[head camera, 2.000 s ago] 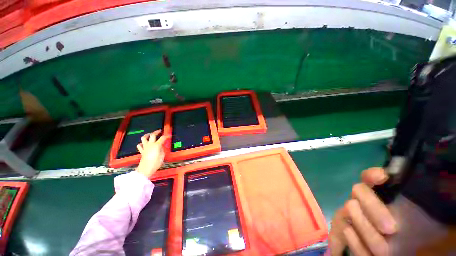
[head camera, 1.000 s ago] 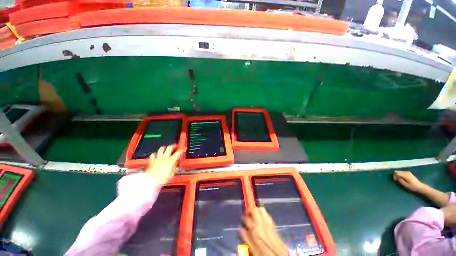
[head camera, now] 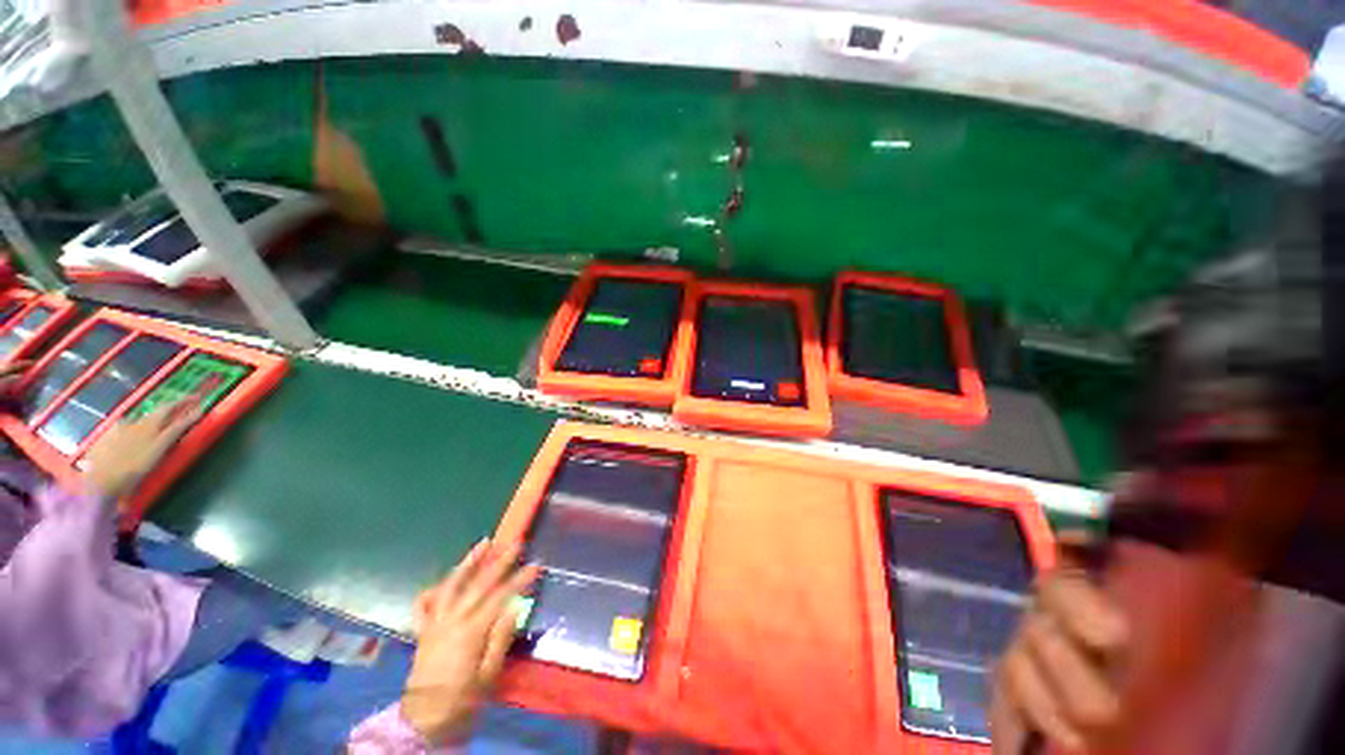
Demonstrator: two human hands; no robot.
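Note:
An orange three-slot foam tray (head camera: pixel 774 575) lies in front of me. Its left slot holds a dark-screened tablet (head camera: pixel 605 538) with green and yellow blocks near its lower edge. Its middle slot is bare. Its right slot holds another tablet (head camera: pixel 959 590) with a pale green block. My left hand (head camera: pixel 469 627), fingers spread, touches the left tablet's lower left edge. My right hand (head camera: pixel 1065 664), curled and partly blurred, is at the tray's right side, gripping a large dark blurred object (head camera: pixel 1239 428) close to the camera; I cannot tell for sure what it is.
Beyond the pale rail (head camera: pixel 443 381), three tablets in orange single trays (head camera: pixel 752 351) lie on a dark mat. At left, another person's hand (head camera: pixel 140 443) is over a multi-slot orange tray (head camera: pixel 251 387). White trays (head camera: pixel 273 221) lie behind a slanted post (head camera: pixel 192 185).
The view has swung left. The near tray's middle tablet is out of its slot. My left hand has moved from the far tablets to the near left one; my right hand has moved right, with the dark object.

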